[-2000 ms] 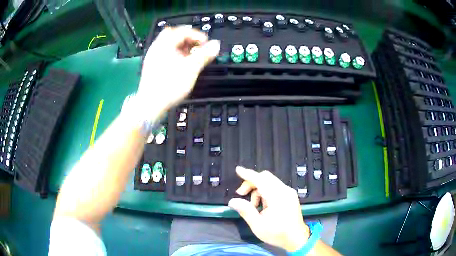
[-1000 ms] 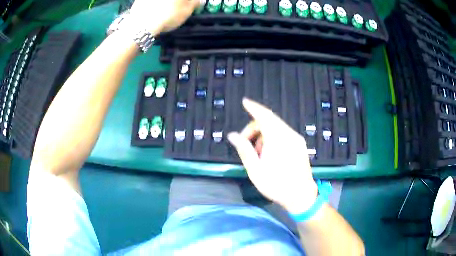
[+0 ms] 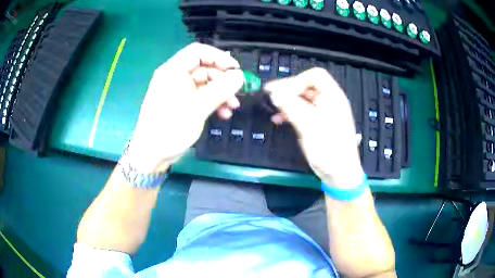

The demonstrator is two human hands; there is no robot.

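My left hand, with a silver watch, holds a green piece between its fingertips above the working tray. My right hand, with a blue wristband, is just right of the green piece, fingertips pinched together at a small dark thing, too blurred to name. Black ring parts with pale patches lie in the tray's channels in front of and behind my hands, and more lie at its right side.
Beyond the working tray, the upper tray stack carries a row of green-and-white pieces. A tall black tray stack stands at the right. Black trays lie slanted at the left. A round white stool is at the lower right.
My left hand has come back from the upper tray with a green piece. My right hand has moved up to meet it. The view has shifted.
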